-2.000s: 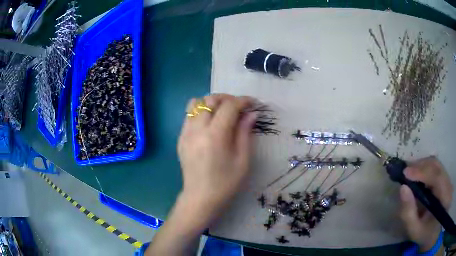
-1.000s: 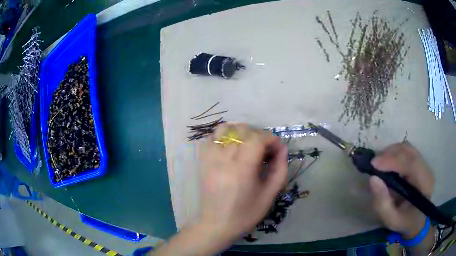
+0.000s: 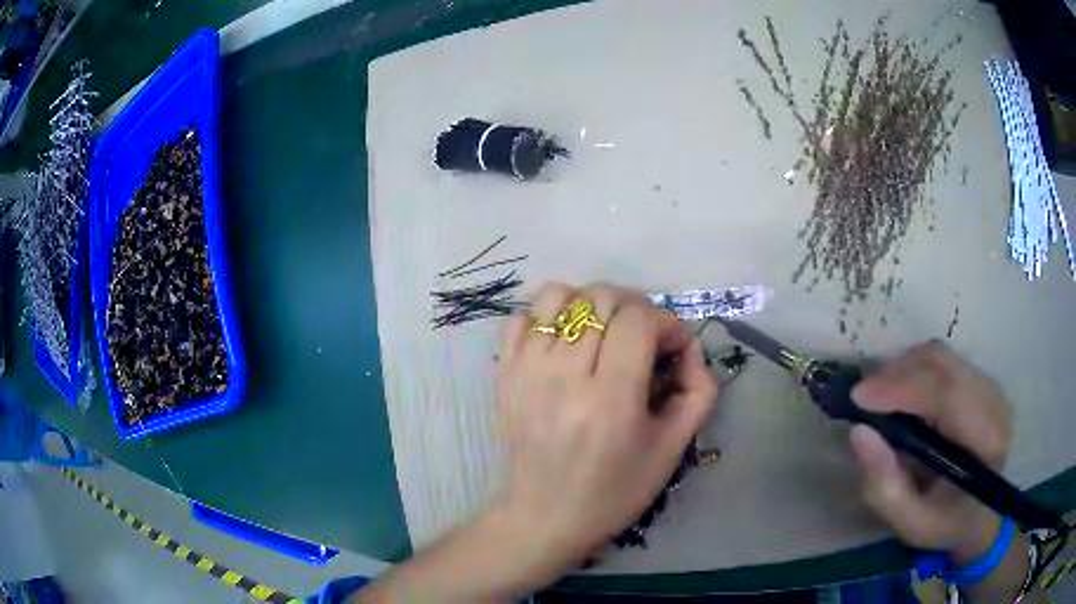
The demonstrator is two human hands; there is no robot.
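My right hand (image 3: 932,448) holds a soldering iron (image 3: 909,431) by its black handle; its tip is at the lower edge of a silver component row (image 3: 720,302). My left hand (image 3: 602,401), with a yellow ring, is beside the row, thumb and forefinger together near the iron's tip; a thin wire seems to stick out from the fingers, but the grip is partly hidden. The second row and the heap of small black components (image 3: 649,513) are mostly covered by my left hand. Loose black wires (image 3: 472,301) lie left of the row.
A black wire bundle (image 3: 490,149) with a pale band lies at the back. Brown-gold leads (image 3: 879,153) and white wires (image 3: 1029,171) lie to the right. A blue tray (image 3: 231,354) of parts stands left on the green bench (image 3: 301,260), beside silver strips (image 3: 53,248).
My left hand has moved from the loose black wires to the component rows. The iron's tip has shifted slightly down and left along the row. The camera view has shifted to the right.
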